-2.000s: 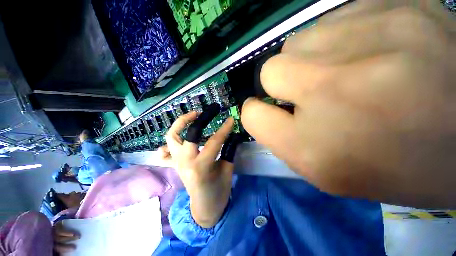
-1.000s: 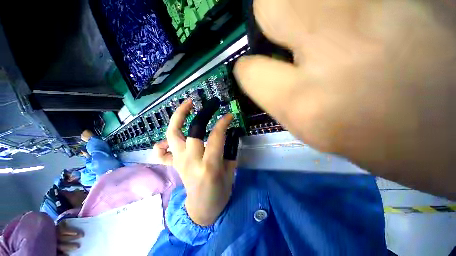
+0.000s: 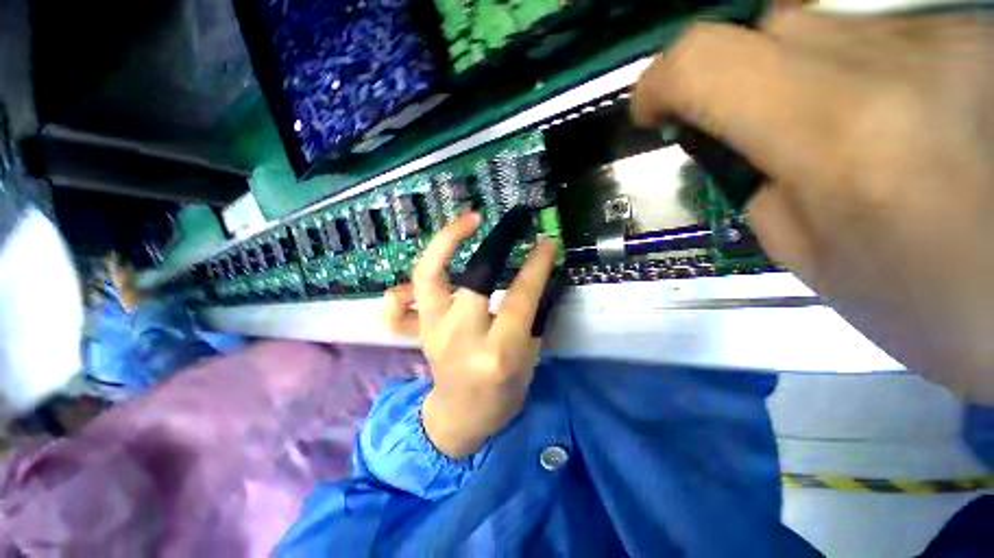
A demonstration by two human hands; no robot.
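Green circuit boards (image 3: 376, 234) with rows of dark components lie in a row on the conveyor. A light-green terminal block (image 3: 549, 222) stands at the near board's right edge. My left hand (image 3: 480, 338) is over this board, fingers spread. One bare fingertip is at the block, and a black-sleeved finger reaches over the board. Its thumb side is partly hidden, so a grip cannot be told. My right hand (image 3: 807, 142), large and blurred, is over the conveyor gap right of the board. It wears a black finger cot; whether it holds anything cannot be told.
A bin of blue-violet pieces (image 3: 349, 71) and a bin of light-green blocks (image 3: 496, 27) stand behind the conveyor rail (image 3: 687, 292). A neighbour in a pink-purple smock (image 3: 218, 447) is at the left, with another person in blue beyond.
My right hand has moved away to the right, uncovering the conveyor gap. My left hand stays at the block and board edge. The view has shifted, and the white sheet at lower left is no longer seen there.
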